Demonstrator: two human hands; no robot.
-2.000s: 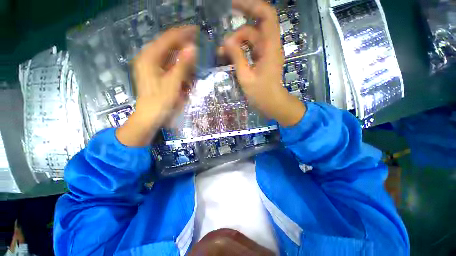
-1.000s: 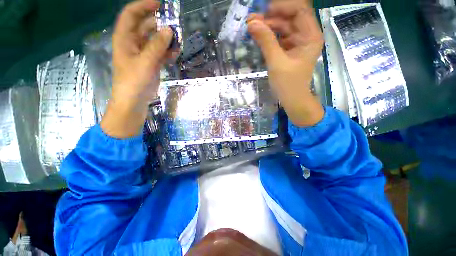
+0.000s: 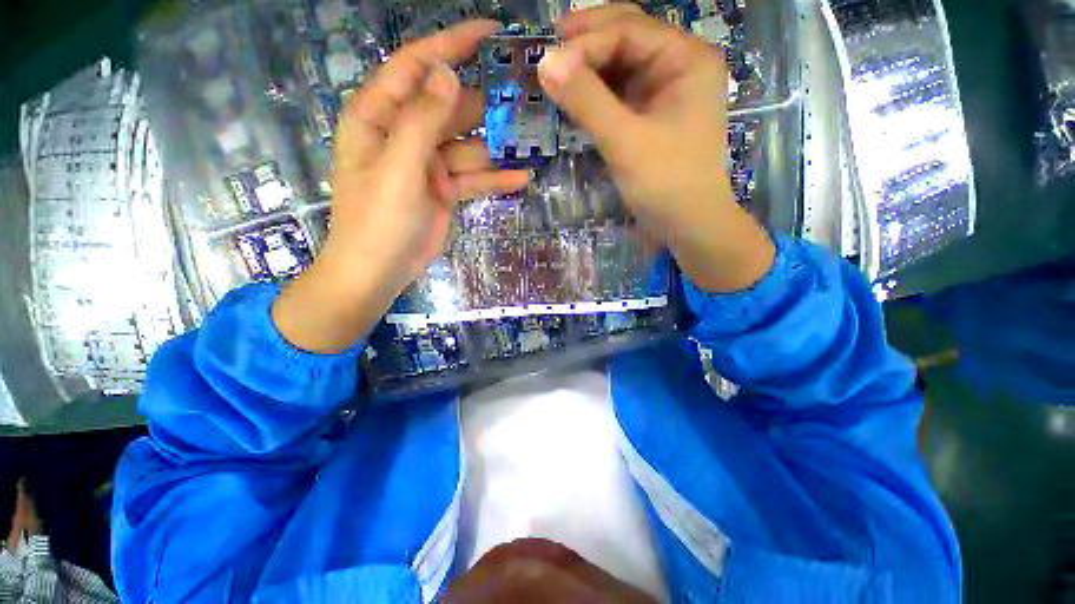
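Observation:
A circuit board [image 3: 533, 116] with a bright blue patch [image 3: 501, 116] on its left part is held up over the tray. My left hand [image 3: 395, 177] holds its left side, with a finger across below its lower edge; the thumb tip looks off the board. My right hand [image 3: 660, 124] has thumb and forefinger at its upper right corner. Whether a small piece is between them is too small to tell. A shiny adhesive sheet [image 3: 519, 254] with a dotted white edge lies across the near part of the clear blister tray [image 3: 212, 153]; boards show in its pockets.
Marked white sheets [image 3: 88, 236] lie left of the tray. A silvery sheet stack [image 3: 908, 130] lies right of it. A crumpled clear bag [image 3: 1055, 106] is at the far right edge. Part of another person, a striped sleeve [image 3: 41, 578], shows at the bottom left.
My hands were apart one second ago, with a board in the left and something blue and whitish at the right. Now they meet at one board, which shows a blue patch. The view has shifted slightly.

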